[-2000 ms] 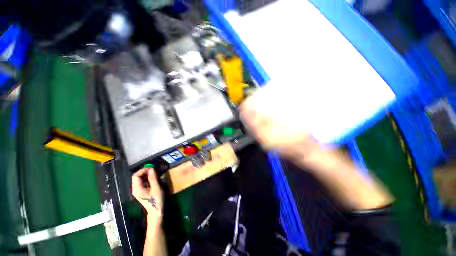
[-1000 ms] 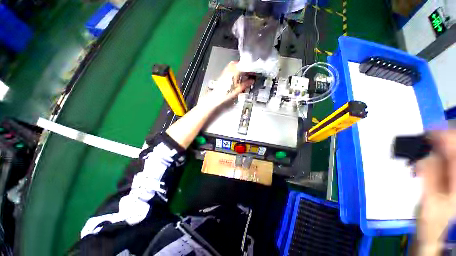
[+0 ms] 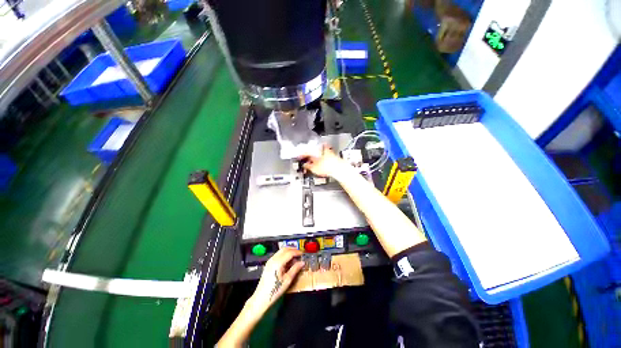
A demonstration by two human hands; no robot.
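Note:
My right hand [image 3: 323, 163] reaches over the silver base plate [image 3: 272, 211] to the fixture under the press head [image 3: 279, 47]. Its fingertips are at a small dark part there, and I cannot tell whether they grip it. My left hand [image 3: 282, 265] is at the cardboard ledge [image 3: 346, 270], fingertips beside small dark grey workpieces [image 3: 319, 261] standing on it. Whether it holds one is unclear. The slotted rail [image 3: 308, 205] runs from the fixture towards me. The front panel has green buttons [image 3: 259, 250] and a red emergency stop [image 3: 312, 246].
Yellow sensor bars [image 3: 214, 199] flank the plate. The large blue crate [image 3: 545, 170] at right has a white sheet [image 3: 487, 197] and a row of dark parts [image 3: 447, 115] at its far end. A crate of dark parts [image 3: 495, 325] sits below. A green conveyor [image 3: 150, 204] runs left.
My left hand has moved from the fixture back to the cardboard ledge. My right hand has moved from the blue crate to the fixture. The view now takes in the press head.

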